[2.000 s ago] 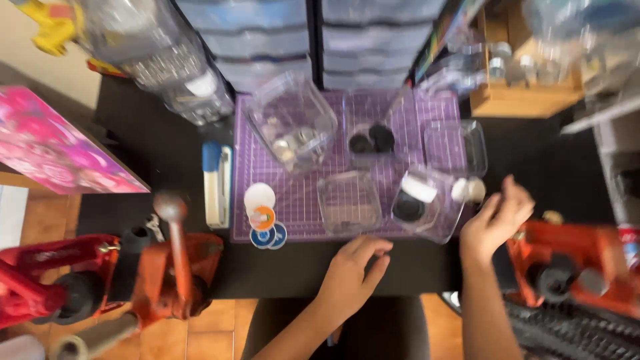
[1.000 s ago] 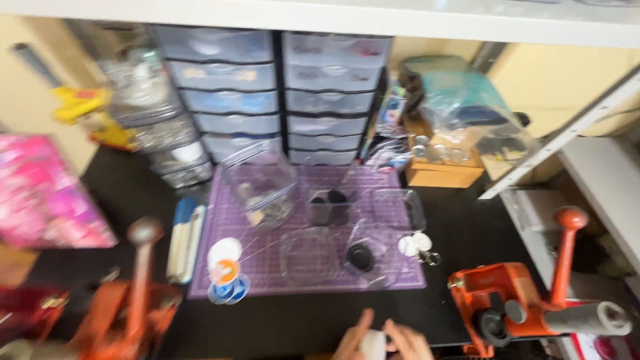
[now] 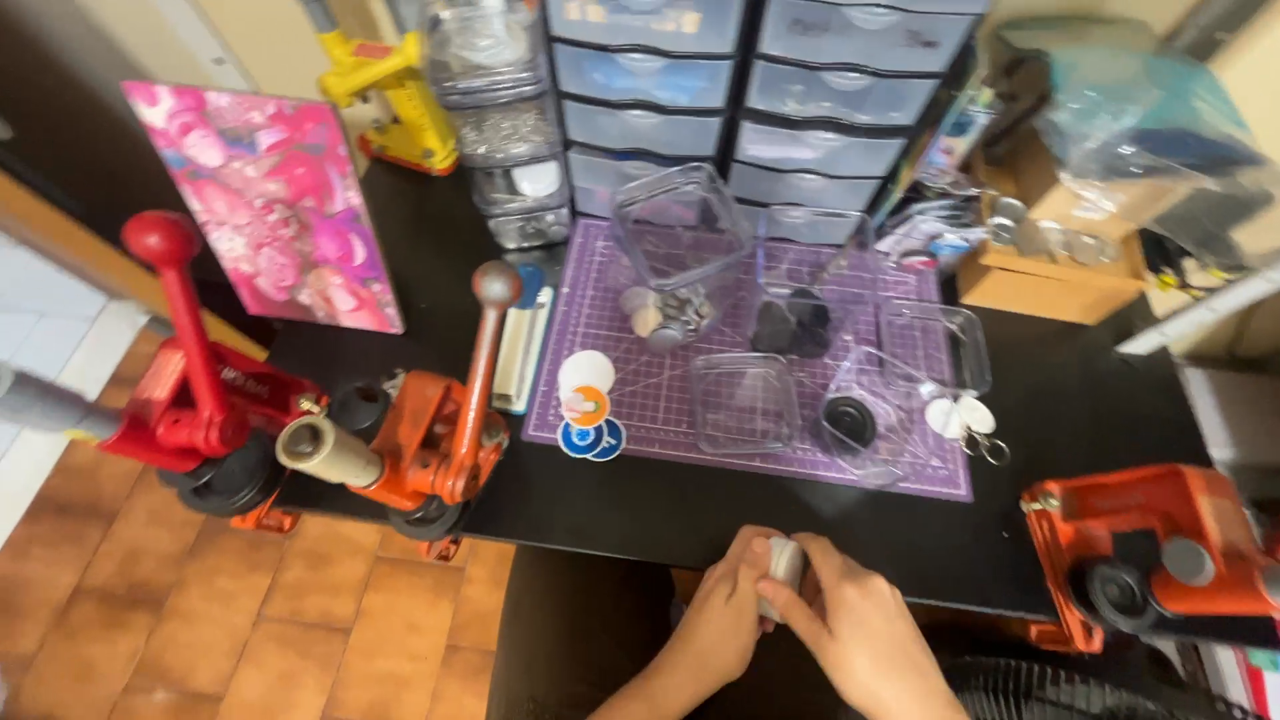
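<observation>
Both of my hands meet at the table's front edge around a small stack of white round pieces (image 3: 782, 572). My left hand (image 3: 728, 600) grips it from the left, and my right hand (image 3: 850, 615) has its fingers on the right side. Beyond them, on a purple cutting mat (image 3: 660, 440), lie white, orange and blue paper discs (image 3: 586, 405). Clear plastic bins hold metal button shells (image 3: 675, 318) and black round parts (image 3: 792, 322). An empty clear bin (image 3: 744, 402) is nearest. White discs (image 3: 960, 416) with metal key rings (image 3: 985, 447) lie at the mat's right edge.
Orange button presses stand at left (image 3: 440, 440) and right (image 3: 1150, 550), with a red press (image 3: 210, 400) farther left. Drawer units (image 3: 645, 130) rise behind the mat. A cardboard box (image 3: 1060, 280) is at back right, a pink picture panel (image 3: 280, 210) at back left. A paper trimmer (image 3: 523, 345) lies beside the mat.
My hands, apart on either side of the near bins two seconds ago, have come together at the table's front edge around the white stack. The view has shifted.
</observation>
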